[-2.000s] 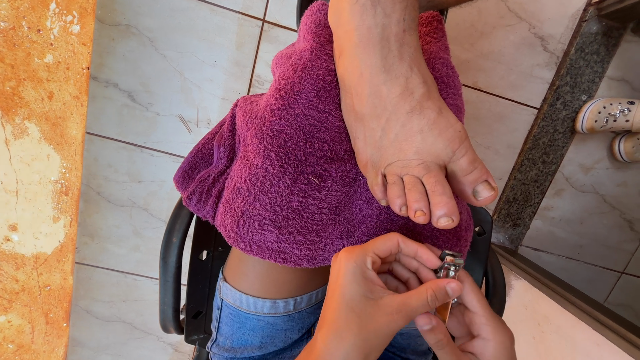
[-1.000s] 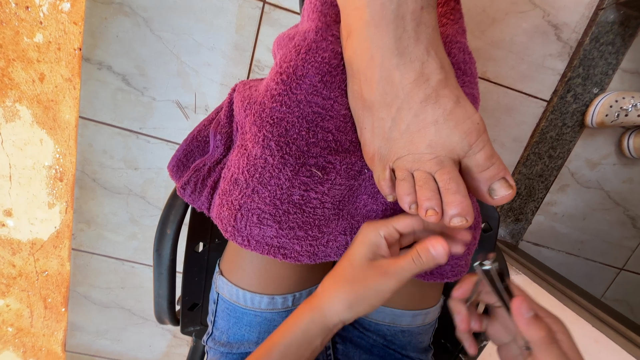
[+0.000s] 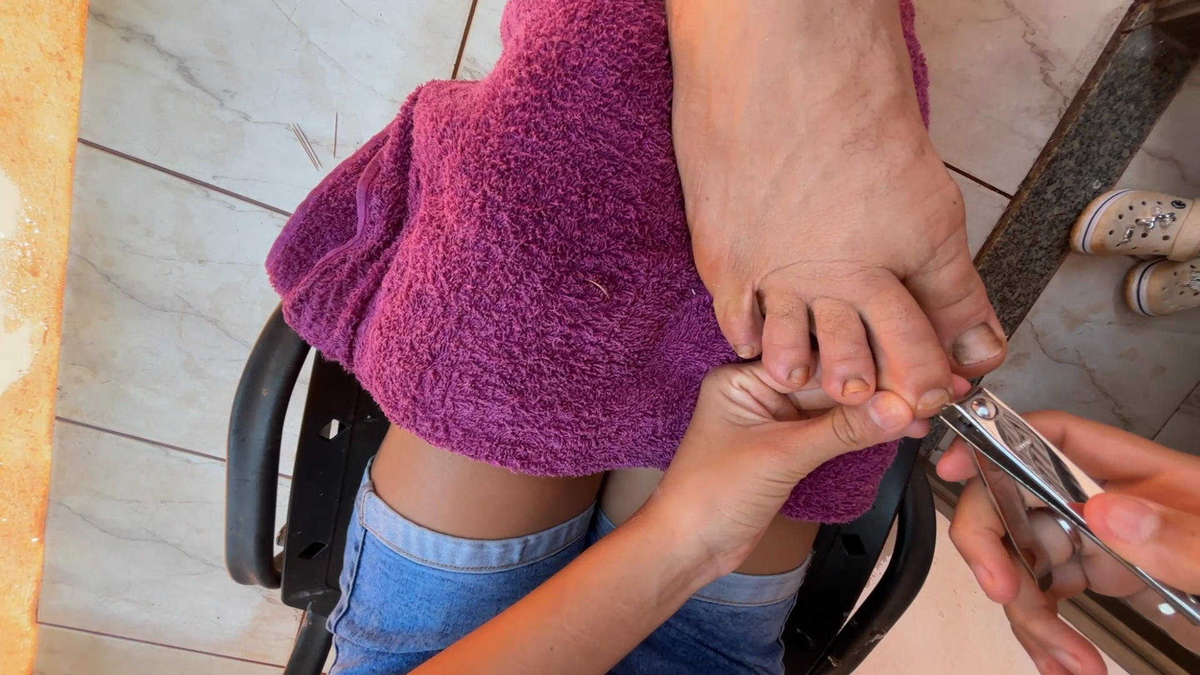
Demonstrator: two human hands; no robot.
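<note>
Another person's bare foot (image 3: 816, 206) rests on a purple terry towel (image 3: 534, 262) spread over my lap. My left hand (image 3: 778, 441) grips the second toe (image 3: 905, 337), its thumb on top near the toe's tip and its fingers under the toes. In my right hand (image 3: 1078, 516) is a metal nail clipper (image 3: 1027, 455), lever up, with its jaws at the edge of the second toe's nail. Whether the jaws touch the nail cannot be told. A small pale sliver (image 3: 598, 288) lies on the towel.
Black chair armrests (image 3: 258, 450) flank my legs in denim shorts (image 3: 450, 581). Marble-look floor tiles (image 3: 169, 319) lie below. A dark granite strip (image 3: 1078, 159) runs along the right, with beige clogs (image 3: 1134, 225) beyond it. An orange, worn surface (image 3: 37, 281) borders the left.
My left hand has moved onto the second toe and taken hold of it. The clipper, in both hands at first, is now in my right hand alone and at that toe. The view is closer.
</note>
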